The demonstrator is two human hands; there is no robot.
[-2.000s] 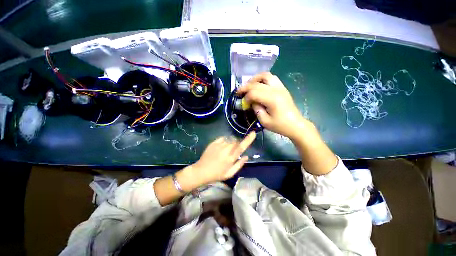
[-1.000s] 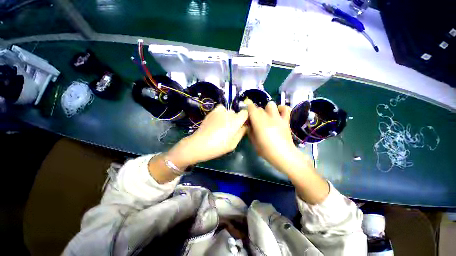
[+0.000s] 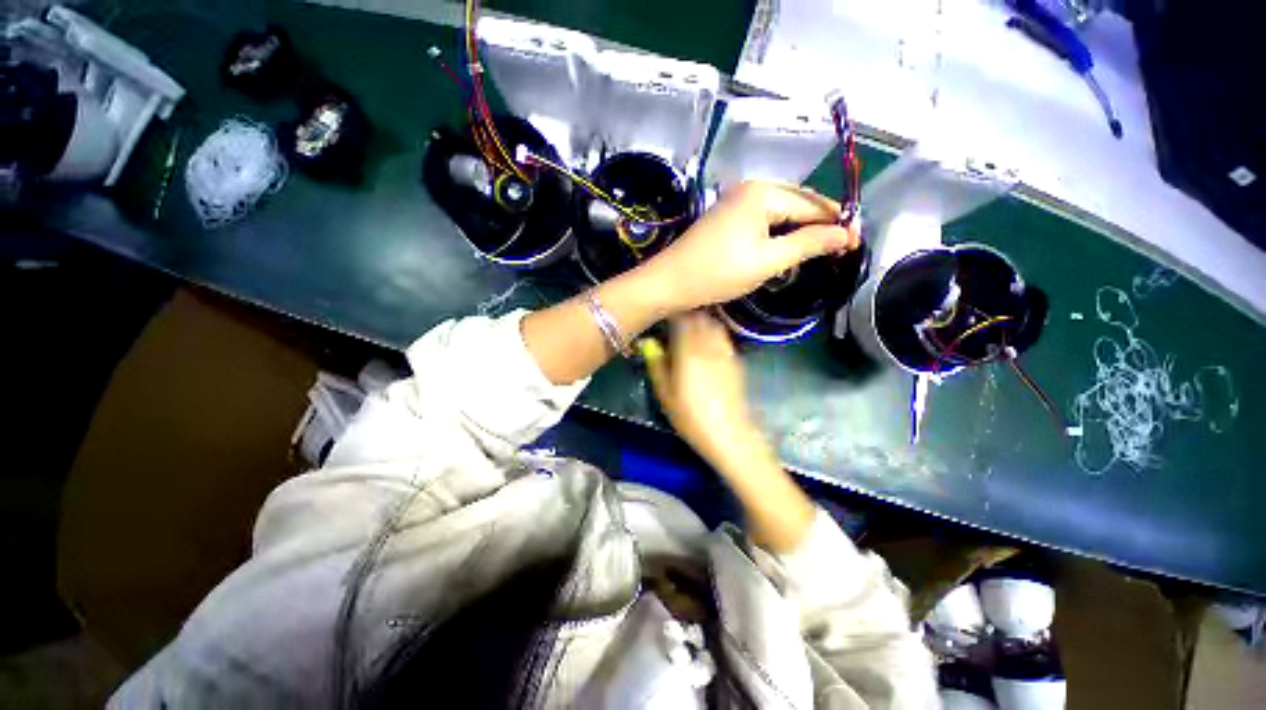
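Several white camera housings with black interiors stand in a row, open ends up, their white brackets pointing away. My left hand (image 3: 743, 250) reaches over the third housing (image 3: 789, 330) and pinches a red and dark wire harness (image 3: 848, 153), its plug end raised. My right hand (image 3: 698, 375), blurred, with a yellow fingertip cap, is in front of that housing near the bench edge; whether it holds anything cannot be told. The rightmost housing (image 3: 889, 326) has leads hanging over its rim. Two more housings (image 3: 535, 236) (image 3: 632, 208) with coloured leads stand at left.
A tangle of clear loops (image 3: 1138, 402) lies at right, a tighter clump (image 3: 233, 172) at left beside two small black round parts (image 3: 324, 132). Another white unit (image 3: 104, 104) is at far left. A blue-handled tool (image 3: 1055, 39) lies at back right. A carton (image 3: 1097, 610) holds white-and-black units below.
The view has shifted. My left hand has moved onto the third housing's wires and lifted them. My right hand has drawn back toward the bench edge.
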